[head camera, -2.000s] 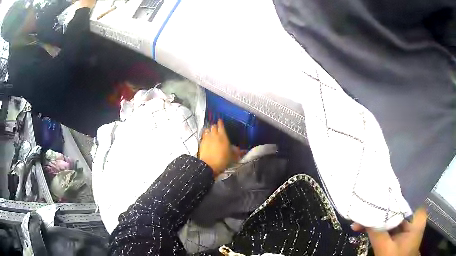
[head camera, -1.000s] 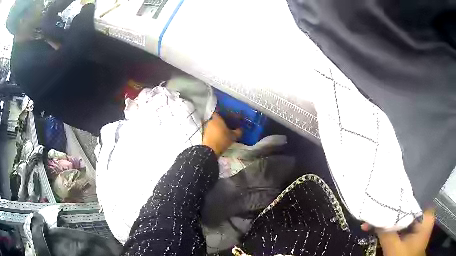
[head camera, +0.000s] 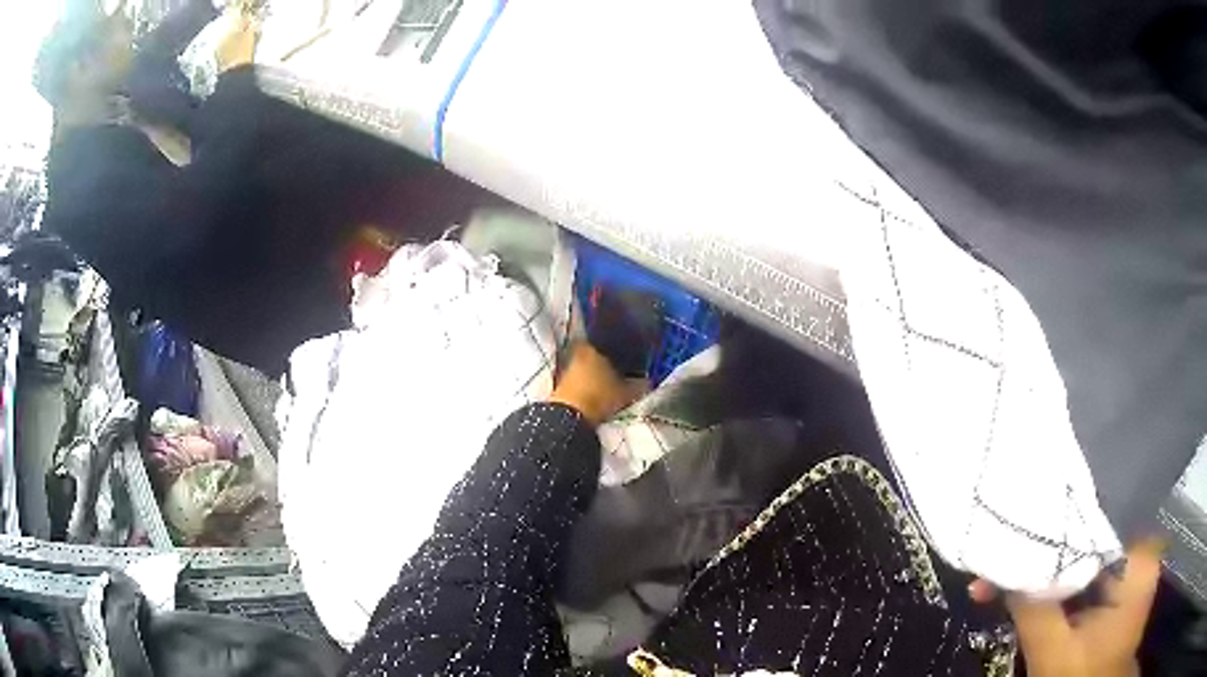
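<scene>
The charcoal-grey jacket shell (head camera: 1046, 199) lies heaped at the upper right, with its white quilted lining (head camera: 966, 357) hanging over the table's front edge. My right hand (head camera: 1079, 622) pinches the lower end of the lining and shell at the lower right. My left hand (head camera: 602, 380) is below the table edge at the blue bin (head camera: 682, 324). Its fingertips are hidden beside a dark patch, so I cannot tell whether it holds anything. Grey cloth (head camera: 675, 509) lies under and right of my left wrist.
The white table (head camera: 622, 119) has a ruler-like strip along its front edge and a blue cord (head camera: 463, 79) across it. A white cloth bundle (head camera: 410, 423) hangs left of my left arm. Another person (head camera: 172, 225) is at the upper left. Metal racks (head camera: 199, 569) stand at lower left.
My left hand has moved from the grey cloth's edge further into the space by the blue bin, and a dark patch now shows before the bin. My right hand keeps its pinch.
</scene>
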